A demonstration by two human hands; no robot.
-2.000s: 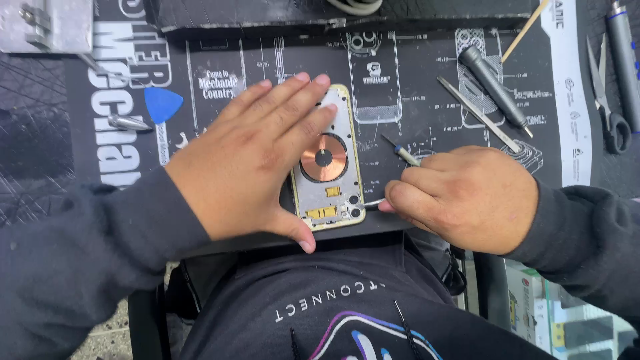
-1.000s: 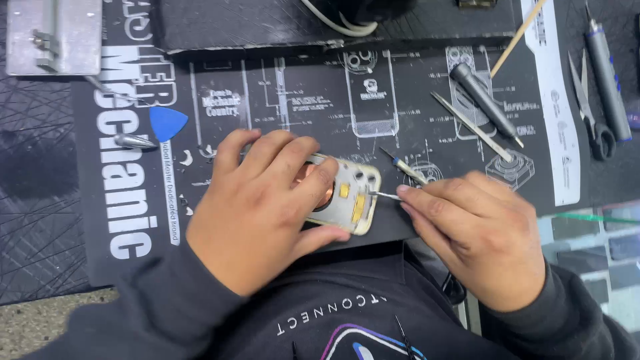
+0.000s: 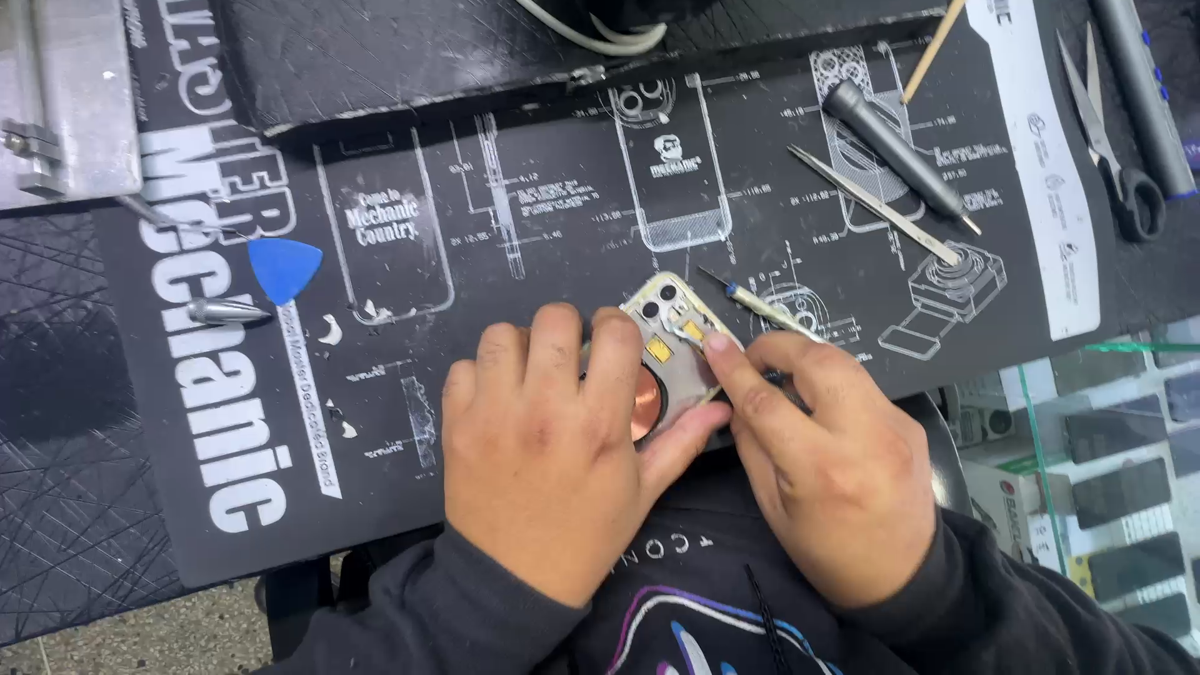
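Note:
My left hand [image 3: 548, 441] grips a smartphone back housing [image 3: 684, 375] by its sides, its palm over the lower part. The housing lies tilted near the mat's front edge, with a copper coil [image 3: 647, 403], yellow pads and dark camera openings showing. My right hand [image 3: 825, 450] is at the camera end, its index fingertip by a yellow pad [image 3: 692, 330]. A thin metal tool tip [image 3: 677, 323] shows by that fingertip; most of the tool is hidden. A thin screwdriver [image 3: 764, 307] lies on the mat just beyond my right hand.
On the printed repair mat [image 3: 525, 375] lie a blue triangular pick [image 3: 284, 269], a pointed metal piece [image 3: 227, 312], white scraps, metal tweezers [image 3: 872, 204], a grey screwdriver [image 3: 900, 155] and a wooden stick [image 3: 935, 52]. Scissors [image 3: 1106, 141] lie right; a metal holder [image 3: 66, 103] stands left.
The housing has turned from roughly upright to slanted, its camera end now pointing away from my body. Both hands have shifted with it, and the right one has come close against the housing.

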